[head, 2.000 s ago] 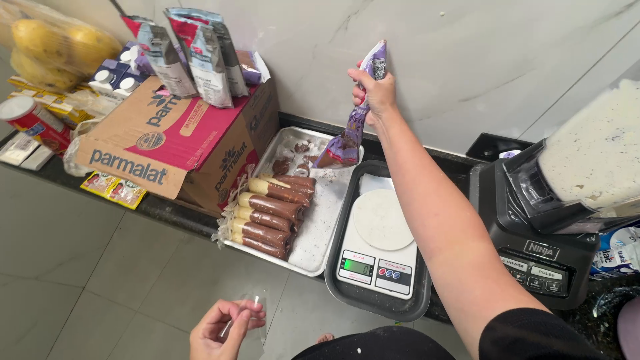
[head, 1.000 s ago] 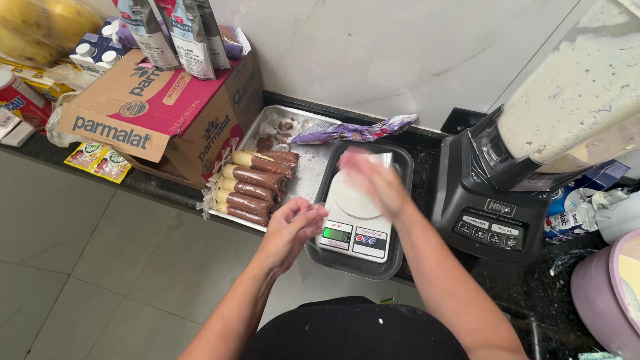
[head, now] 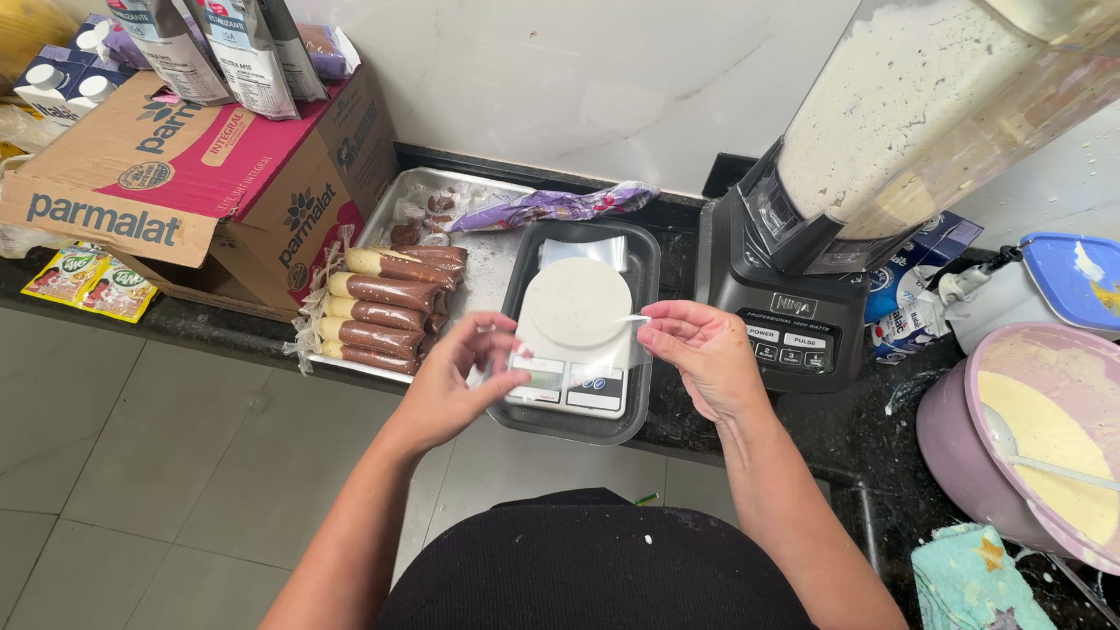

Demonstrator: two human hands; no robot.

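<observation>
My right hand (head: 704, 354) pinches the edge of a clear plastic bag (head: 560, 359) between thumb and fingertips, above the right side of a white kitchen scale (head: 577, 302). My left hand (head: 468, 376) is at the scale's lower left, fingers apart and slightly blurred; whether it touches the bag I cannot tell. The scale stands in a dark grey tray (head: 650, 262), with more clear bags (head: 584, 252) behind its round plate. On a metal tray (head: 494, 267) to the left lie several filled bags of brown and cream mixture (head: 385, 302) and a purple printed wrapper (head: 556, 206).
A Parmalat carton (head: 254, 192) with stand-up pouches (head: 236, 52) on top is at left. A Ninja blender (head: 779, 315), its jug holding pale mixture, stands at right. Beyond it are a pink bowl (head: 941, 437) of cream mixture with a spoon and a cloth (head: 976, 577).
My right hand has let go of the purple wrapper, which now lies across the metal tray's back edge, and has come down over the scale. My left hand has moved up to the scale.
</observation>
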